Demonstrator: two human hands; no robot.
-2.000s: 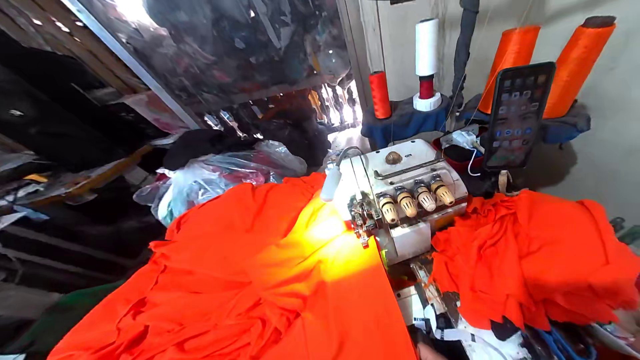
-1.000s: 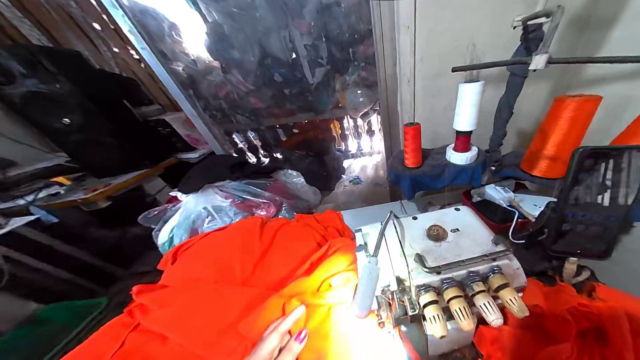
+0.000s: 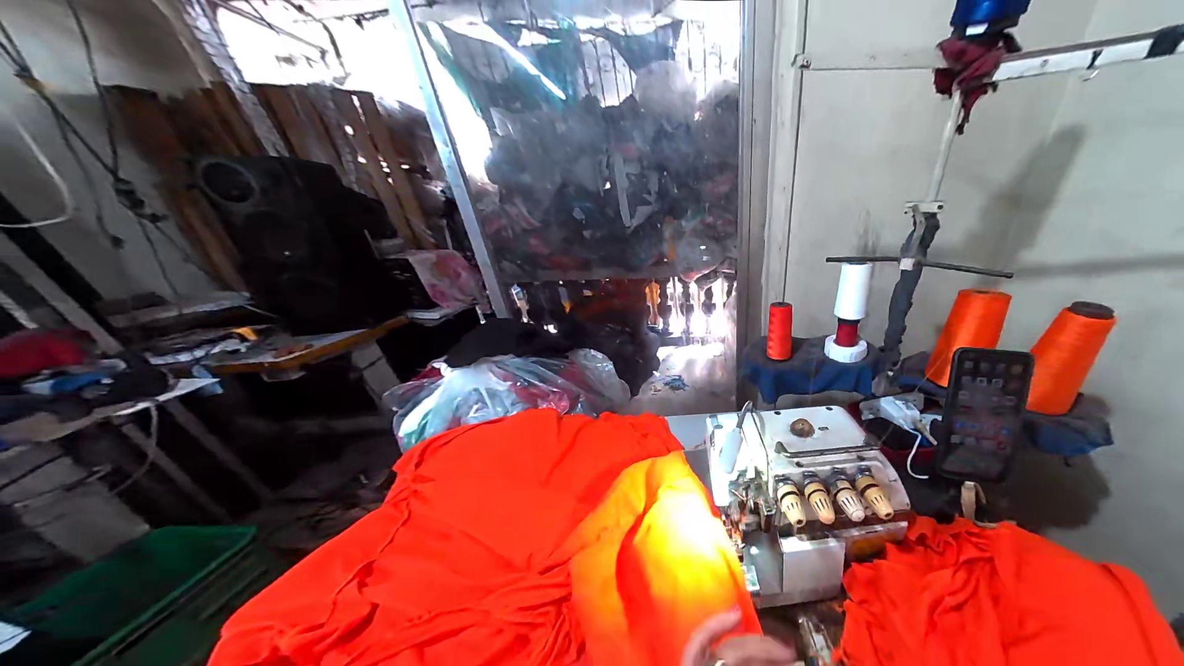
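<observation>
A large piece of bright orange cloth [image 3: 481, 527] lies left of and against a white overlock sewing machine [image 3: 805, 453]. The machine's lamp lights the cloth beside the needle area [image 3: 740, 518]. At the bottom edge a blurred hand, seemingly my left hand [image 3: 726, 643], touches the cloth just below the lit part; a ring shows on a finger, and its grip is unclear. I do not make out my right hand. More orange cloth [image 3: 999, 592] is heaped to the right of the machine. Four tension dials [image 3: 832, 499] face me.
Behind the machine stand a red thread cone [image 3: 780, 331], a white cone [image 3: 852, 291], two orange cones [image 3: 969, 335] and a phone [image 3: 985, 413]. Clear plastic bags [image 3: 509, 393] lie behind the cloth. A green crate [image 3: 139, 583] is at lower left, below a cluttered table [image 3: 287, 356].
The view has tilted up and pulled back. The hand that lay on the cloth left of the needle area is now at the bottom edge, and the cloth beside the machine lies differently.
</observation>
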